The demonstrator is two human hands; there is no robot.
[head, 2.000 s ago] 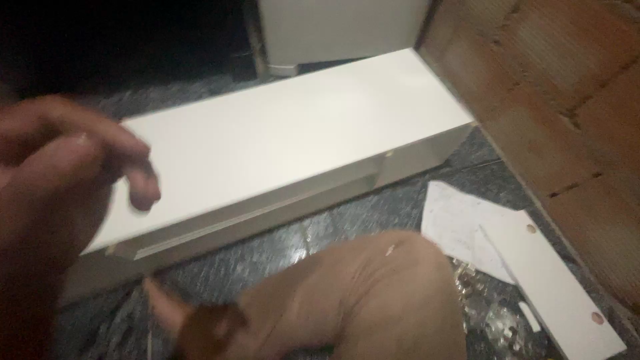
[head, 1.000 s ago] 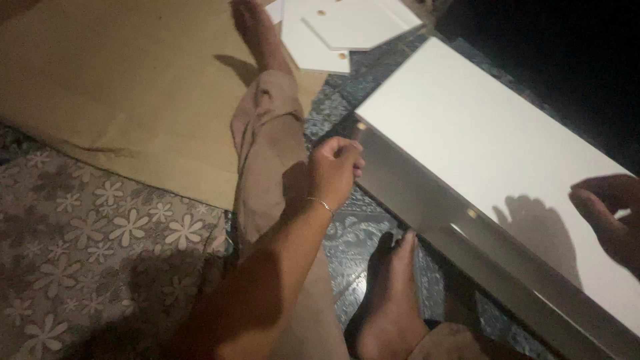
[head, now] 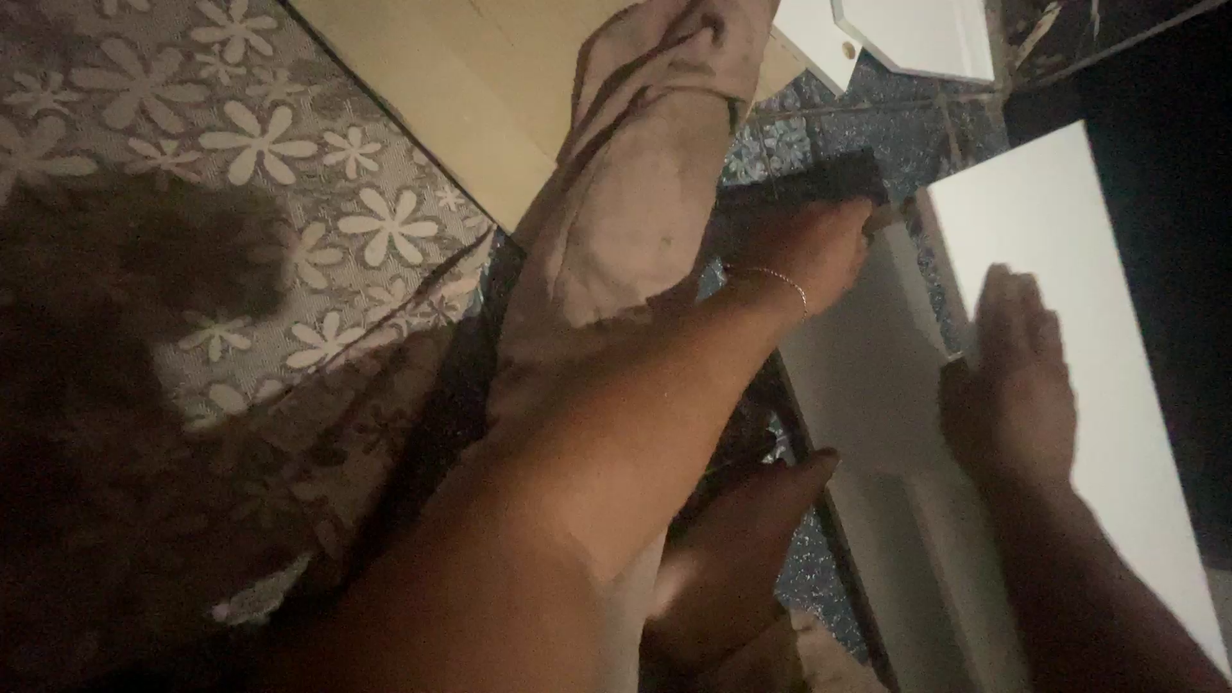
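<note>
My left hand, with a thin bracelet at its wrist, has its fingers curled near the left end of a white board unit. Whether it holds something small is hidden. My right hand lies flat, fingers together, on or just over the long white panel, its thumb near the panel's inner edge. Nothing shows in it. The unit's shaded side drops away between the hands, and a narrow gap with the tiled floor behind it shows beside the panel.
Loose white boards lie at the top, one with a round hole. A bare foot is beside the unit, and a trousered leg stretches upward. Brown cardboard and a flower-patterned mat cover the floor at left.
The view has swung widely. My right hand, at the right edge a second ago, now lies farther along the white panel. My left hand remains near the unit's end.
</note>
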